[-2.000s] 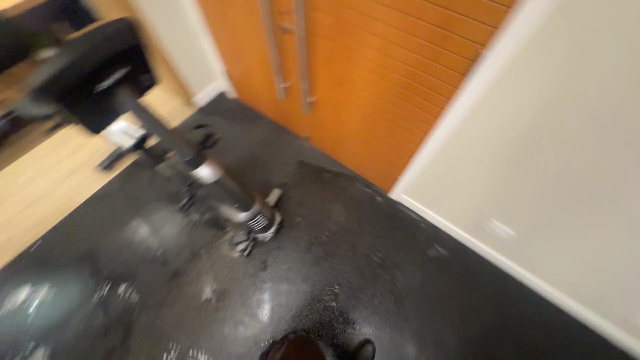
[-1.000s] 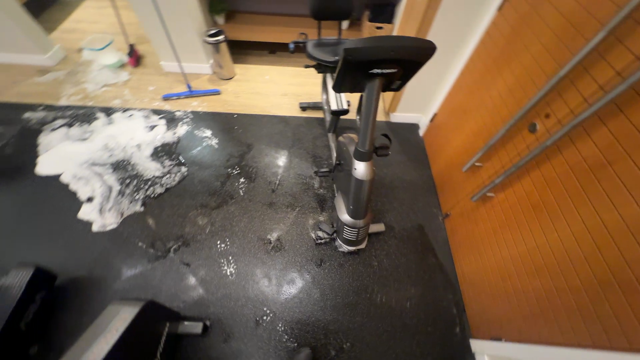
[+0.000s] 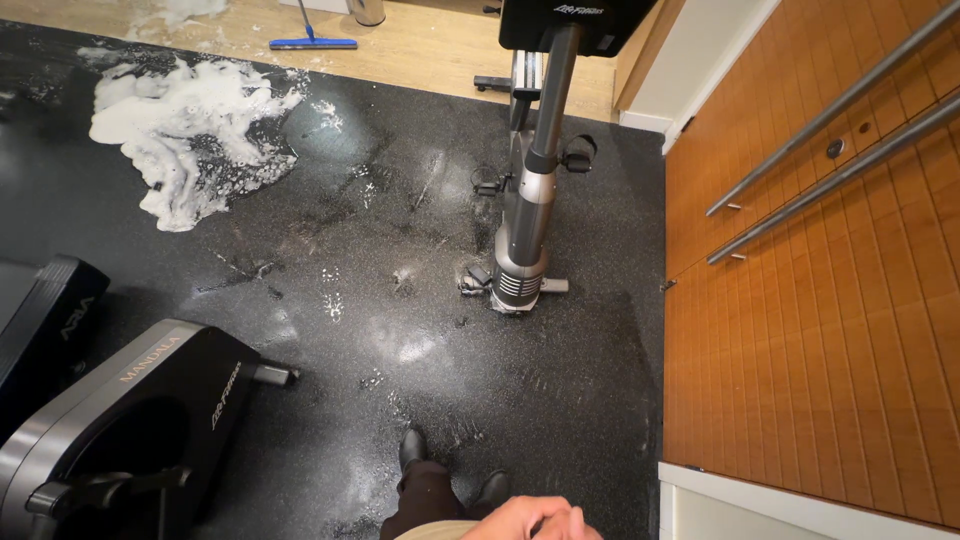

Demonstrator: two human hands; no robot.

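Note:
My right hand (image 3: 536, 519) shows at the bottom edge, just right of my legs, with its fingers curled. The frame cuts it off, so whether it holds anything cannot be told. My left hand is out of view. Ahead stands a grey and black Life Fitness exercise bike (image 3: 529, 217) with pedals low on its sides. White foam (image 3: 180, 112) lies spread on the black rubber floor (image 3: 600, 360) at the upper left. Wet, shiny patches and small foam specks mark the floor between the foam, the bike and my shoes (image 3: 412, 448).
Wooden double doors (image 3: 810, 322) with long metal bar handles (image 3: 832, 172) line the right side. Exercise machines (image 3: 150, 390) stand at the lower left. A blue floor squeegee (image 3: 313, 43) rests on the light wood floor (image 3: 420, 67), near the base of a metal bin (image 3: 367, 10).
The view has swung widely from the doors and wall toward the foam and machines. My right hand has come into view at the bottom edge.

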